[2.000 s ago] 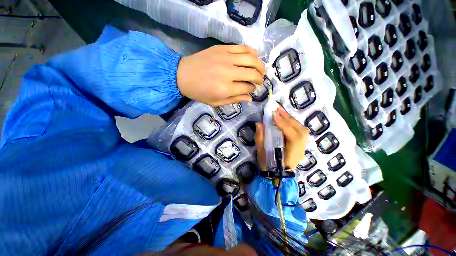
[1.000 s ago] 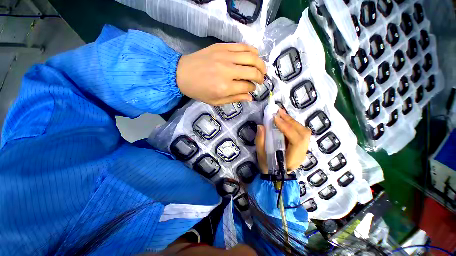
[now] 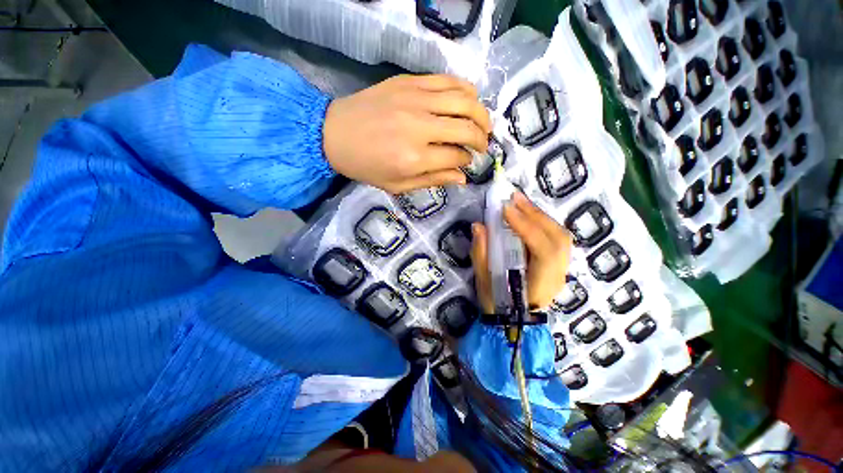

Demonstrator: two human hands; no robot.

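My left hand (image 3: 407,134) is bare. Its curled fingertips and thumb are around the near edge of a black smartwatch housing (image 3: 482,164), partly hidden by the fingers. My right hand (image 3: 543,249) is shut around a clear-white dispensing syringe (image 3: 504,245), with its thin yellowish tip (image 3: 499,166) at this housing's right edge. Whether the tip touches is too small to tell. A translucent blister tray (image 3: 314,231) with rows of black housings lies beneath my hands. A dark band is around my right wrist, and a line trails from the syringe past it.
More filled trays lie at the right of my hands (image 3: 638,369), far right (image 3: 730,263) and top (image 3: 351,42), on a green mat (image 3: 749,323). A dark controller (image 3: 638,416) with a white scrap (image 3: 675,414) is at lower right, near a blue tube. A blue-white box (image 3: 823,305) stands at the right edge.
The syringe's rear end has swung slightly left since the last frame. The fingers of my right hand have shifted slightly. My left hand stays at the same housing.
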